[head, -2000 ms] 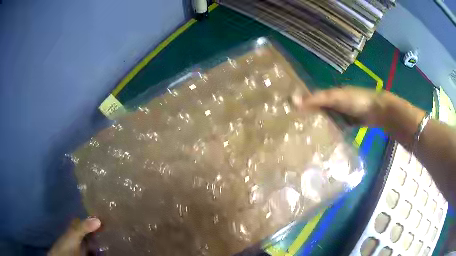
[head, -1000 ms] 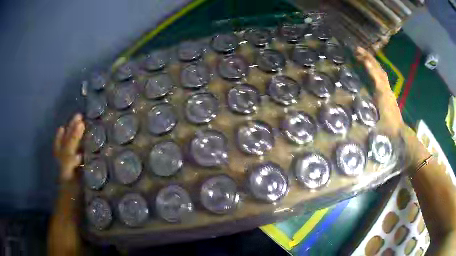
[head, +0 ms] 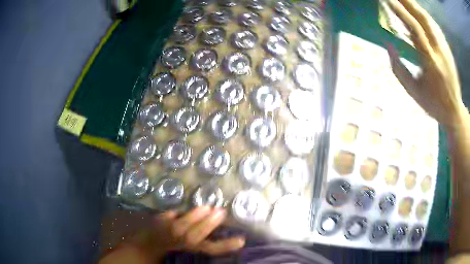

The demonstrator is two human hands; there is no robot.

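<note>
A clear blister tray with rows of round shiny pockets lies in front of me, with tan cardboard showing through it. The pockets look empty, though glare hides those on the right. My left hand is at the tray's near edge, fingertips touching it and fingers apart; it is slightly blurred. A white foam tray stands right beside the blister tray. Dark round speaker drivers sit in its near rows; its farther cutouts show tan. My right hand is over the foam tray's far right side, fingers extended, holding nothing visible.
The green mat with yellow tape shows at the left, with a small pale label on its corner. A dark and white object is cut off at the top left. A pale item lies partly behind my right fingers.
The blister tray, held up between both hands before, now lies down left of the foam tray. My right hand has let go and moved right. The view has shifted, showing more foam tray.
</note>
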